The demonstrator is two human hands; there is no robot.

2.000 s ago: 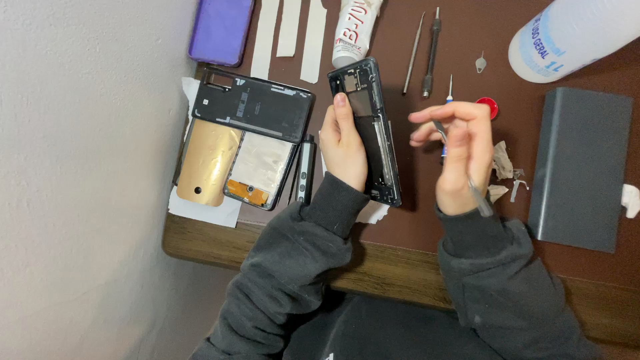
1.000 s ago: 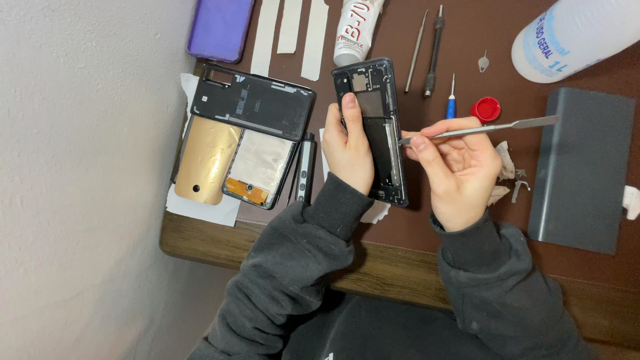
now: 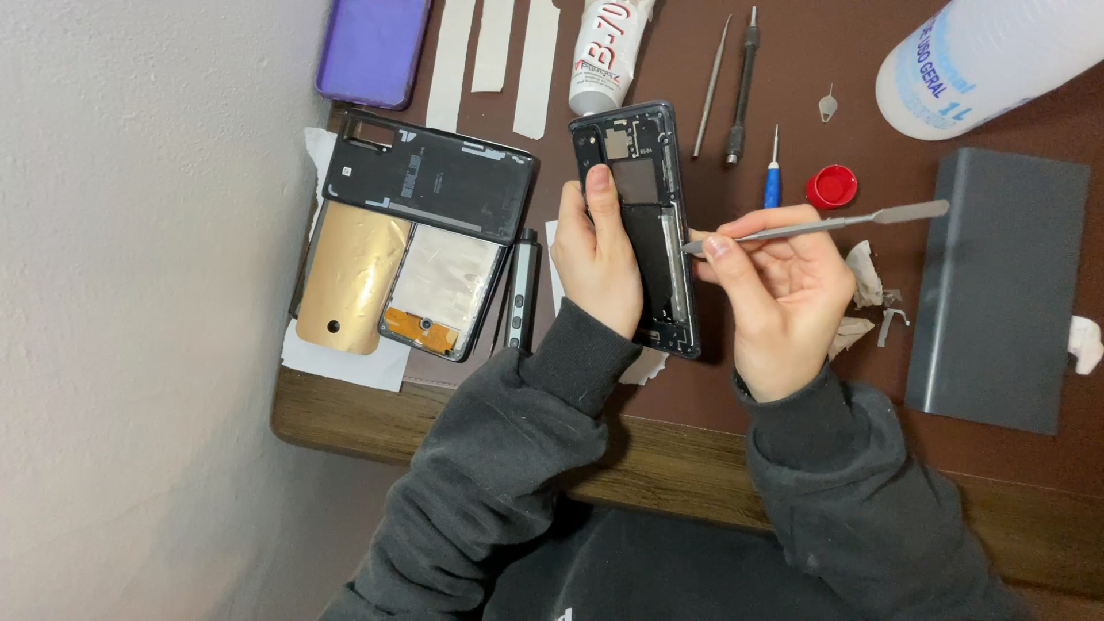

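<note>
My left hand grips an opened smartphone by its left side, thumb over the inner face and the other fingers mostly hidden. Between the thumb and fingers of my right hand is a double-ended metal spatula. Its left tip meets the phone's right edge, while the flat blade points right. Left of the phone lie a black phone back cover, a gold-coloured panel and another opened phone with an orange flex part.
Above lie a glue tube, a metal pick, a black-handled tool and a blue-handled screwdriver. A red cap, a plastic bottle and a dark grey box stand at right. A purple case lies upper left.
My right hand was apart from the phone two seconds ago, the spatula pointing down along the palm. The spatula now lies across my fingers with its tip at the phone's edge. My left hand keeps its hold.
</note>
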